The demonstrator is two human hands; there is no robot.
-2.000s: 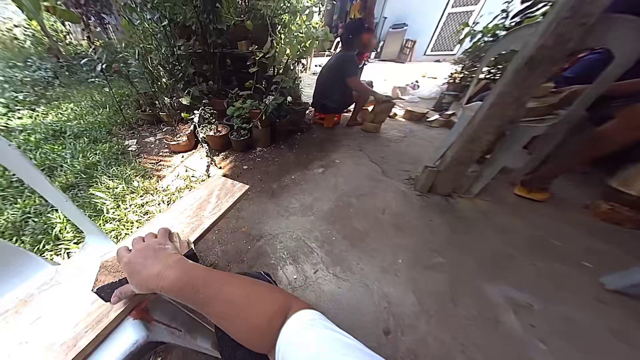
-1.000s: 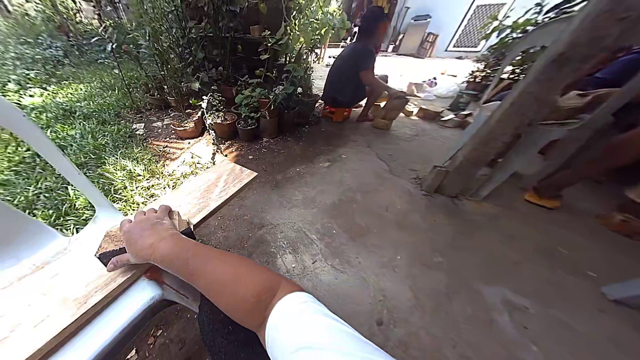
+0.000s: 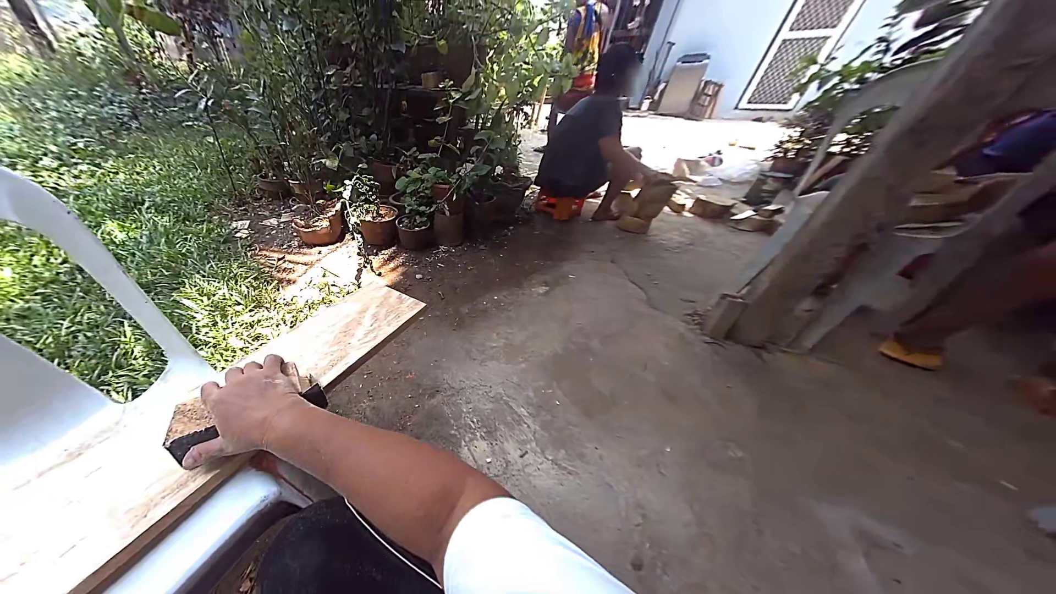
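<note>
My right hand (image 3: 252,408) reaches in from the right, palm down, and grips a wooden block (image 3: 188,419) with a dark, rough-looking lower edge. The block rests on a long, light wooden board (image 3: 355,326), near the board's right edge. Pale dust or wear shows on my fingers. Under the board is a white plastic chair (image 3: 186,536), its armrest rising at the left. What the underside of the block looks like is hidden. My left hand is out of view.
Potted plants (image 3: 379,227) stand beside the grass. Further back a person (image 3: 582,153) sits on a low orange stool (image 3: 559,206) among wooden pieces. A slanted wooden post (image 3: 858,198) stands at the right, with another person's foot in a yellow slipper (image 3: 910,355) beyond.
</note>
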